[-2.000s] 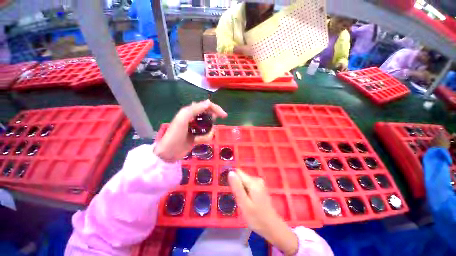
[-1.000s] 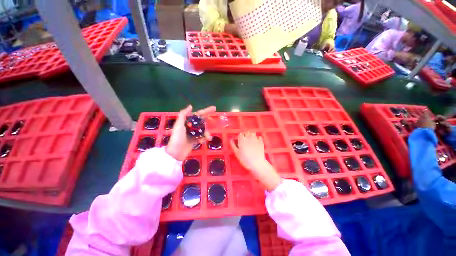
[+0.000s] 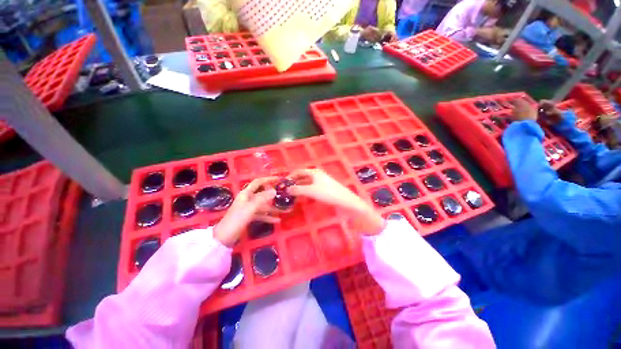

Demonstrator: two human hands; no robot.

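My left hand (image 3: 246,208) and my right hand (image 3: 325,191) meet over the middle of the main red tray (image 3: 253,292). Between their fingers they hold a dark, glossy round watch head (image 3: 283,194), partly covered by the fingers. The main tray has square pockets with several black discs at its left and middle. One larger shiny disc (image 3: 213,198) lies across a pocket wall left of my left hand. A small clear film piece (image 3: 262,161) lies on the tray's upper part.
A second red tray (image 3: 357,133) with discs adjoins on the right. A blue-sleeved person (image 3: 545,170) works at a tray (image 3: 470,146) farther right. A grey post (image 3: 58,133) slants at left, beside stacked trays (image 3: 30,232). A yellowish dotted sheet (image 3: 289,31) hangs above a far tray (image 3: 272,78).
My right hand has come up from the tray to the watch head beside my left hand. The left hand is lower. The view has swung right, so the bench things appear shifted left.
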